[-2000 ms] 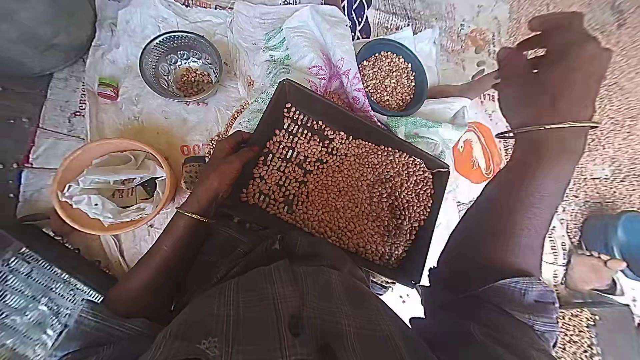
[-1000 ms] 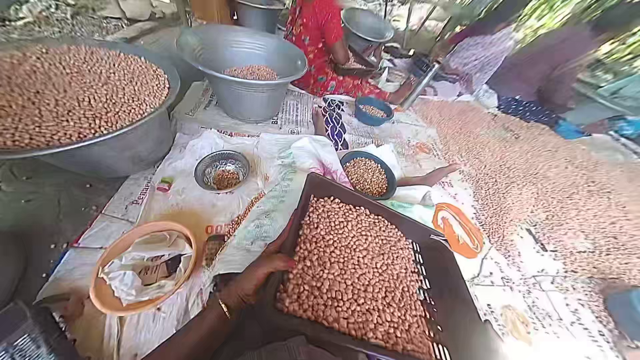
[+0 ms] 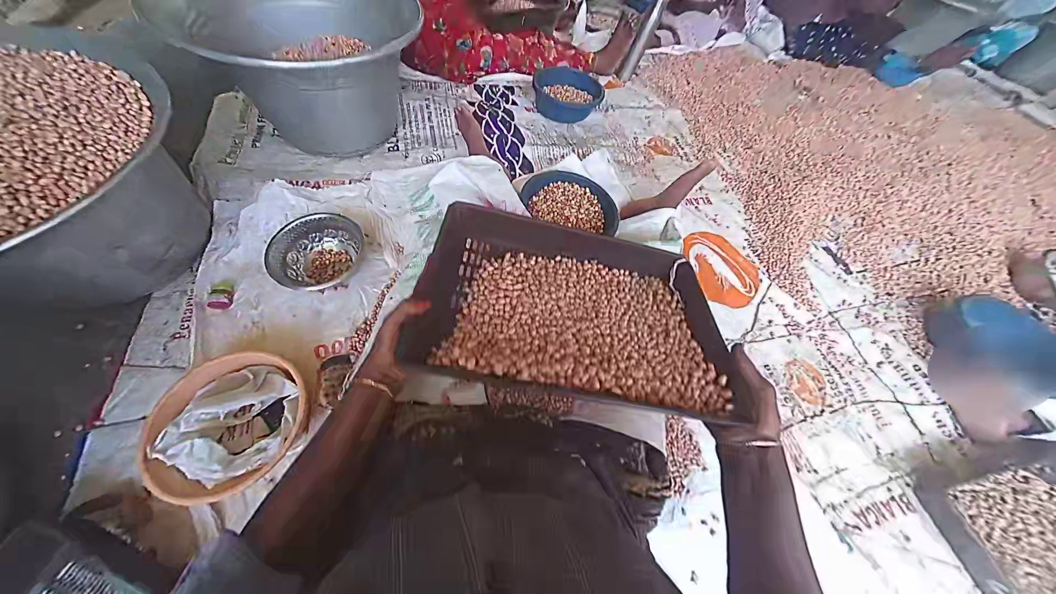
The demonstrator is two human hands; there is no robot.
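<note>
A dark plastic crate with slotted sides hangs level above my lap, held at both ends. Reddish-brown shelled nuts, which look like peanuts, cover most of its bottom. My left hand grips the left end, a thin bangle at the wrist. On the right end is my right hand, its fingers around the crate's lower corner. Beyond the crate's far edge stands a blue bowl of paler nuts. To the left, a patterned metal bowl holds a few nuts.
An orange basin with a white sack lies left, near a large metal basin of nuts. A deep metal tub stands behind. Spread nuts cover the ground at right. A co-worker sits at the right edge, others at the back.
My right hand, raised off the crate two seconds ago, now holds its right end. The nuts have shifted inside the crate. The view has tilted up.
</note>
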